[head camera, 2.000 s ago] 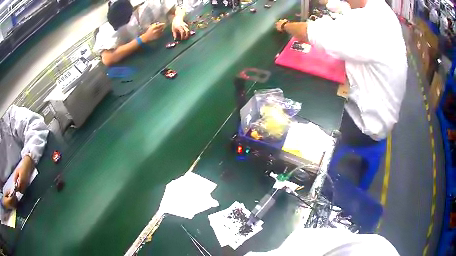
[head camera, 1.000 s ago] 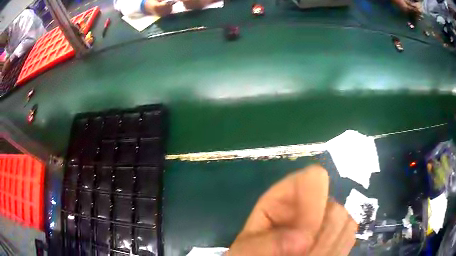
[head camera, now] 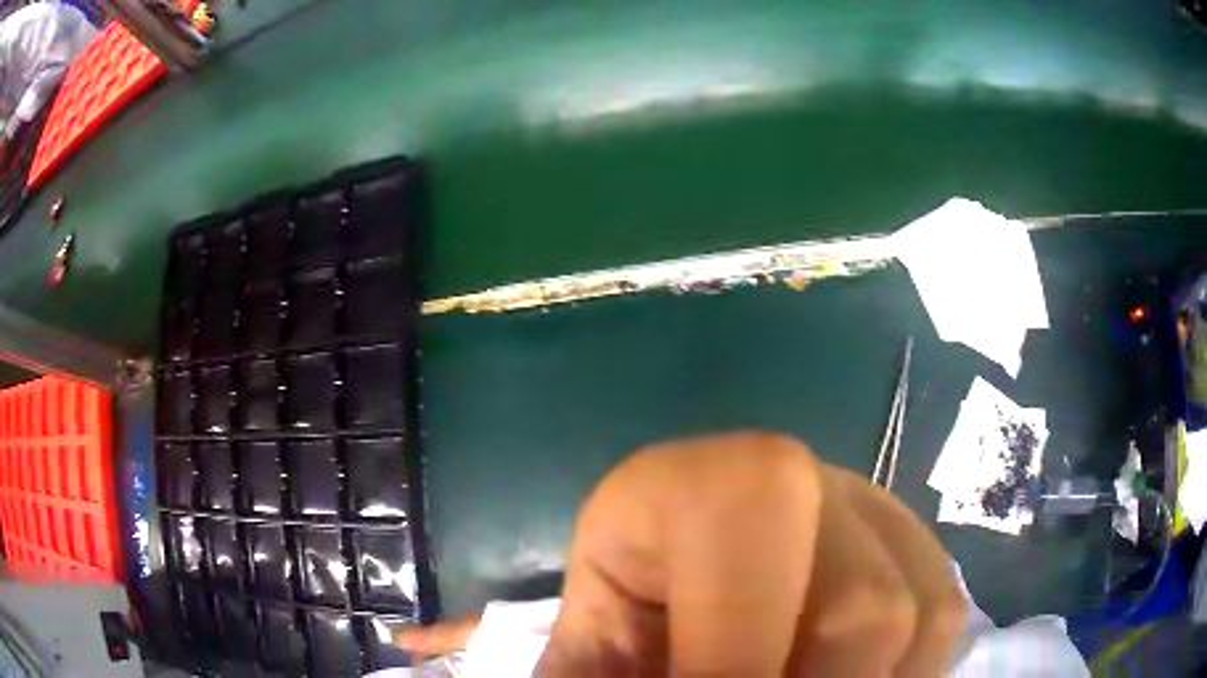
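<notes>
My right hand (head camera: 755, 570) is large and close to the camera at the bottom centre, with its fingers curled. Its inside is hidden, so I cannot tell if it holds anything. A small part of my left hand (head camera: 440, 638) shows at the bottom edge, by the lower right corner of a glossy black blister tray (head camera: 285, 411). White cloth hides the rest of it. The tray's visible square pockets look empty. Thin silver tweezers (head camera: 895, 421) lie beyond my right hand. Small black parts (head camera: 1013, 457) are heaped on a white paper (head camera: 964, 457).
A blank white sheet (head camera: 977, 276) lies across the worn tape strip (head camera: 662, 281). A dispensing syringe (head camera: 1072, 495) rests by the black parts. Orange-red gridded trays stand at the left (head camera: 53, 477) and upper left (head camera: 99, 99). Small red pieces (head camera: 60, 261) lie on the green bench.
The view has swung left to the black tray, then tilted down. My right hand appeared and now looks more tightly curled. Part of my left hand has come in by the tray.
</notes>
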